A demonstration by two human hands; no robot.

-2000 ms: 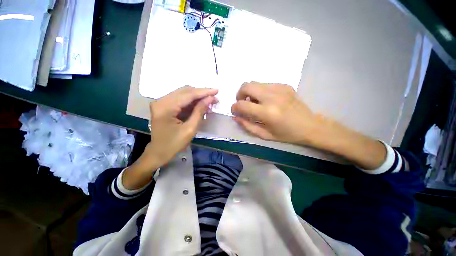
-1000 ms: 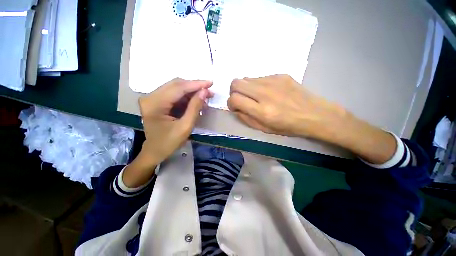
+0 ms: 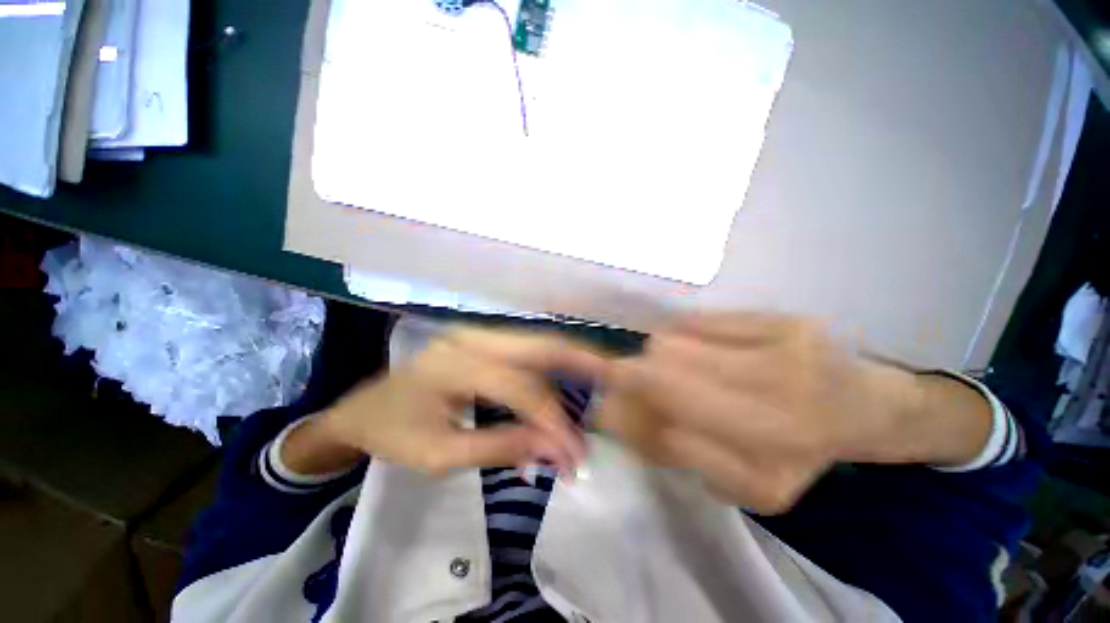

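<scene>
The white panel (image 3: pixel 536 158) lies on the grey board (image 3: pixel 889 170), its lower edge uncovered. A small green circuit board (image 3: pixel 533 27) and part of a silver-grey disc (image 3: pixel 453 6) show at the top of the frame. A thin dark lead wire (image 3: pixel 520 91) trails down across the panel. My left hand (image 3: pixel 475 402) and my right hand (image 3: pixel 730 408) are close together in front of the bench edge, above my lap. Both are motion-blurred. A tiny pale spot shows at my left fingertips; I cannot tell whether either hand holds anything.
Stacked white and grey flat pieces (image 3: pixel 134 85) stand on the dark green bench (image 3: pixel 250 146) at the left. A fluffy white heap of liner waste (image 3: pixel 183 335) lies below the bench edge. A white sheet (image 3: pixel 396 286) sticks out under the grey board. Whitish scraps (image 3: pixel 1077 335) show at the far right.
Both hands have left the panel's lower edge and moved down toward my body. The panel sits higher in view, and less of its electronics shows.
</scene>
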